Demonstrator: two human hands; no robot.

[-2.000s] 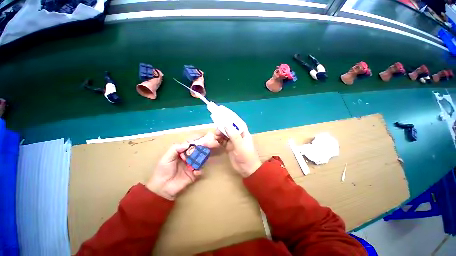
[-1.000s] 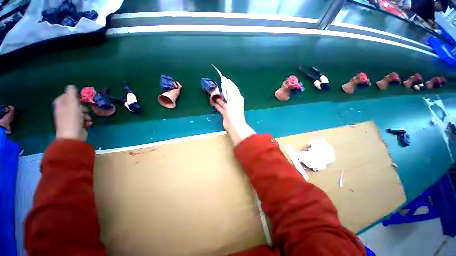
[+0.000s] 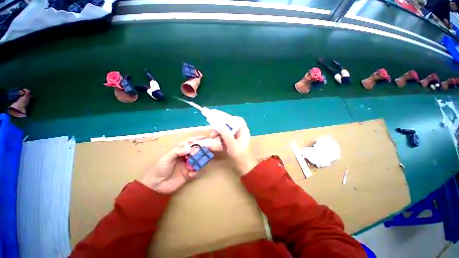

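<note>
My left hand (image 3: 168, 169) holds a figure part (image 3: 200, 157) above the cardboard, its dark blue grid-lined side facing up and some red showing at its lower left. My right hand (image 3: 237, 143) holds the white glue bottle (image 3: 217, 118), its thin nozzle pointing up and left over the bench edge. The fingers of my right hand are also close to the figure part; whether they touch it is hard to tell. The tan portion of the held part is mostly hidden by my fingers.
The green conveyor (image 3: 241, 65) carries tan parts with red or blue pieces and black-and-white parts (image 3: 154, 89). On the cardboard (image 3: 116, 176) lie a crumpled tissue (image 3: 323, 151) and a white strip (image 3: 302, 160). A black part (image 3: 408, 136) lies right; pale sheets (image 3: 44, 196) and a blue crate (image 3: 10, 176) stand left.
Both hands have come back from the conveyor to above the cardboard. My left hand now holds a blue-and-red figure part. The tan part at my right hand has left the belt. The remaining belt parts appear further right.
</note>
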